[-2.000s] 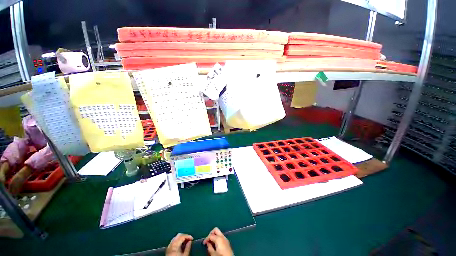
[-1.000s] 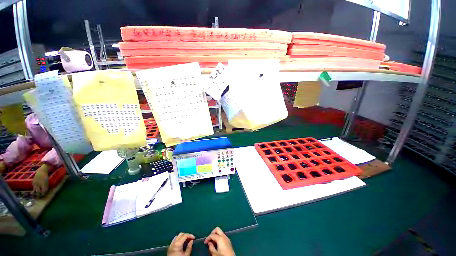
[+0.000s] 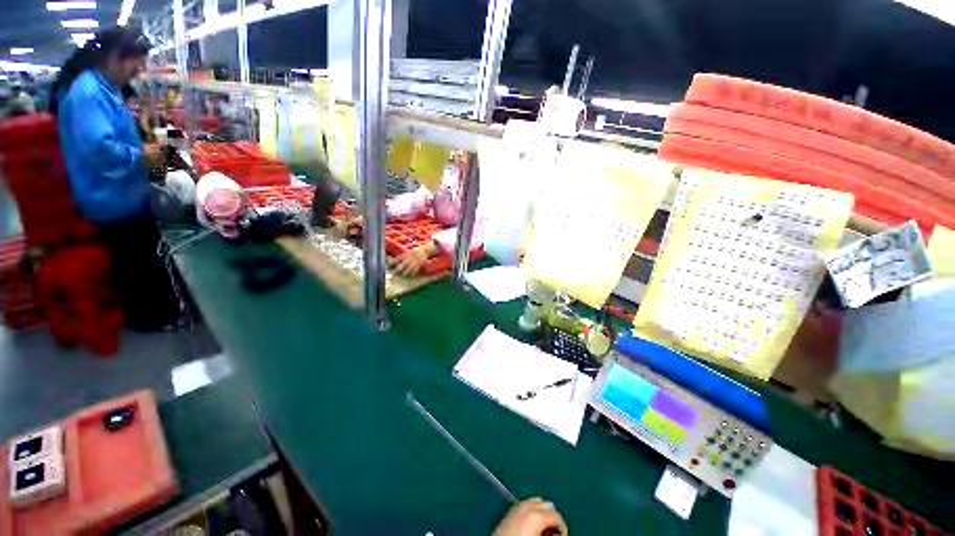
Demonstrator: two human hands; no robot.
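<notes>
One hand, which looks like my left hand (image 3: 531, 518), is cut off by the bottom edge at the near end of the mat's edge line. Its fingers look curled; whether it holds anything cannot be told. My right hand is not in view. The open record notebook (image 3: 515, 379) lies ahead of the hand with a dark pen (image 3: 545, 389) on it. The test instrument (image 3: 681, 419), blue on top with a lit screen, stands right of the notebook. A small white card (image 3: 678, 490) lies in front of it. The red compartment tray (image 3: 869, 513) is cut off at lower right.
A salmon-red side tray (image 3: 105, 461) with white boxed items and one black unit lies lower left. A metal post (image 3: 374, 209) rises left of centre. Another worker's hand (image 3: 417, 258) is behind it. A person in blue (image 3: 105, 147) stands far left. Sample sheets (image 3: 738, 272) hang from the shelf.
The view has swung left, so the bench items sit further right and the side tray and standing person have come into view. Only one of my hands still shows; the compartment tray is mostly out of frame.
</notes>
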